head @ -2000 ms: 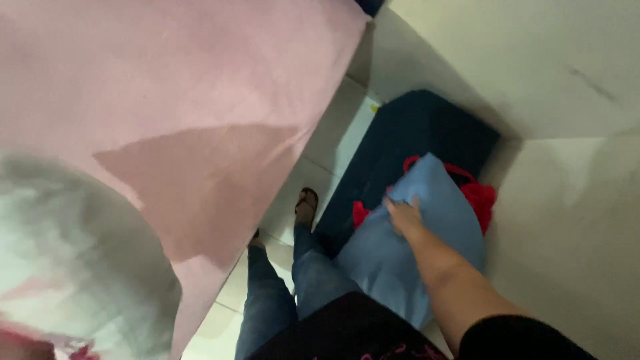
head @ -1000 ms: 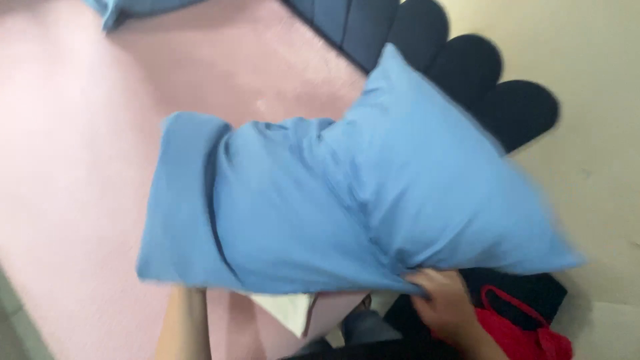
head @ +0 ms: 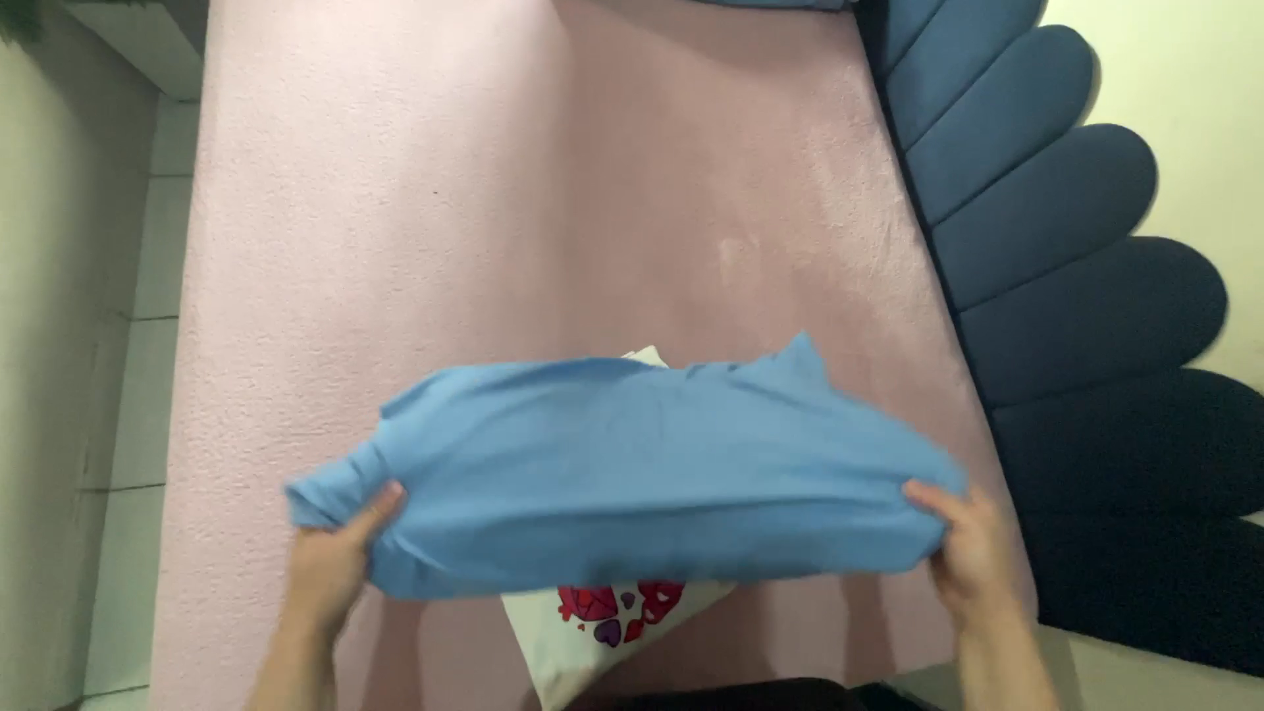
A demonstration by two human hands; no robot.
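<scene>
A blue pillow in a fabric case (head: 642,474) is held up in both hands over a bed with a pink sheet (head: 494,197). At its left end my left hand (head: 341,553) grips the fabric, thumb on top. The right end is gripped by my right hand (head: 963,538), also with the thumb on top. Beneath the pillow, partly hidden, lies a white pillow printed with red and purple shapes (head: 592,642). The fingers of both hands are largely hidden under the blue fabric.
A dark blue padded headboard with scalloped panels (head: 1076,296) runs along the bed's right side. Another blue cloth item (head: 780,3) shows at the top edge. To the left are a tiled floor (head: 138,395) and a pale wall (head: 59,346).
Two seconds ago one hand touched the blue pillow on a dark base beside the bed; now both hands hold it over the bed. Since one second ago it has turned and looks narrower. The view has shifted greatly.
</scene>
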